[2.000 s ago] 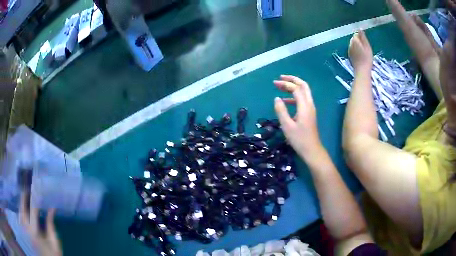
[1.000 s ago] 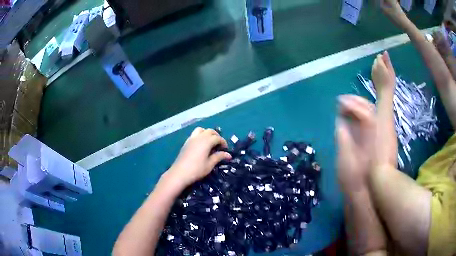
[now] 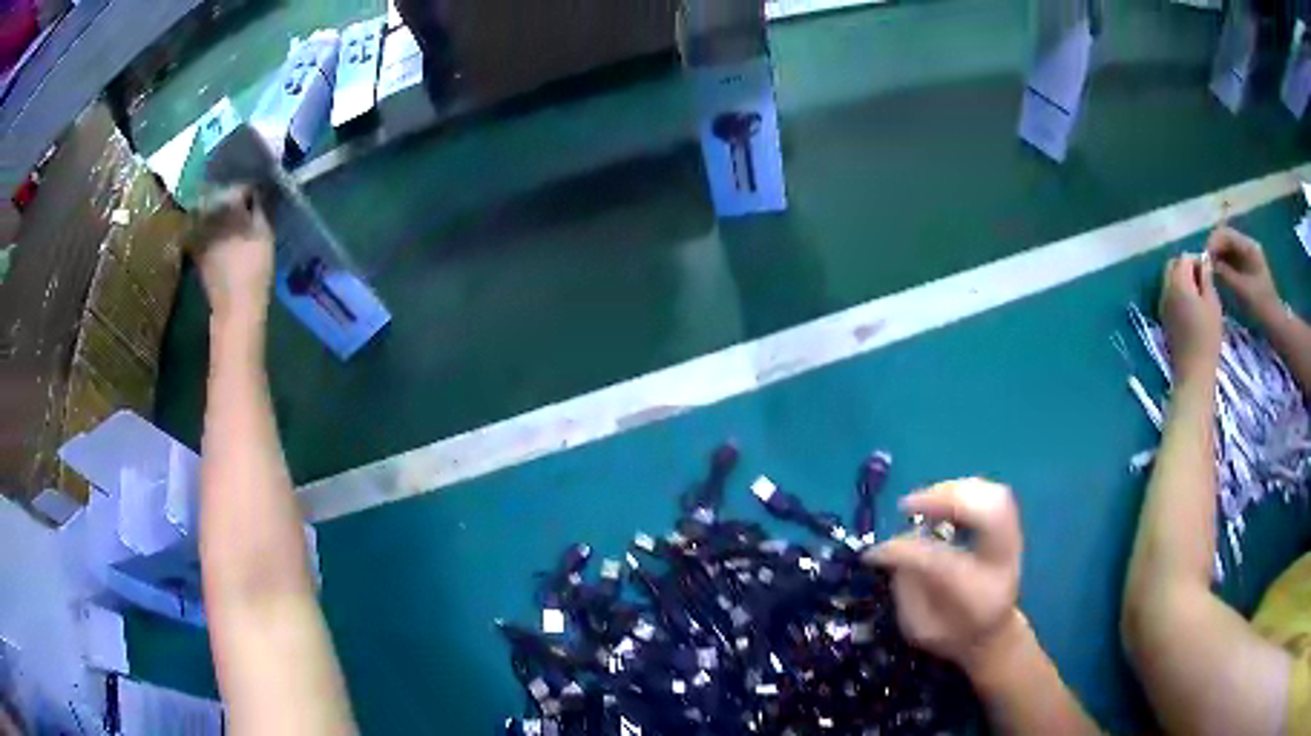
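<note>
Black charging cables (image 3: 719, 633) with silver plug ends lie in a heap on the green bench. My right hand (image 3: 956, 568) is over the heap's right edge, thumb and fingers curved with a gap between them; whether they grip a cable is unclear. My left hand (image 3: 230, 223) is stretched out over the belt, at the raised flap of a retail box (image 3: 334, 306). Its fingers are curled around a small dark thing, apparently a cable, partly hidden and blurred. The box stands tilted in view, with a dark product picture on its side.
More boxes stand on the green conveyor belt (image 3: 561, 273), one at the centre (image 3: 743, 155) and others to the right. Open white boxes (image 3: 137, 503) are grouped at left, below brown cartons (image 3: 86, 302). At right, a neighbour's hands work over white strips (image 3: 1265, 417).
My left hand has moved from the heap up and left to the box on the belt. My right hand has come down to the heap's edge. The view has shifted.
</note>
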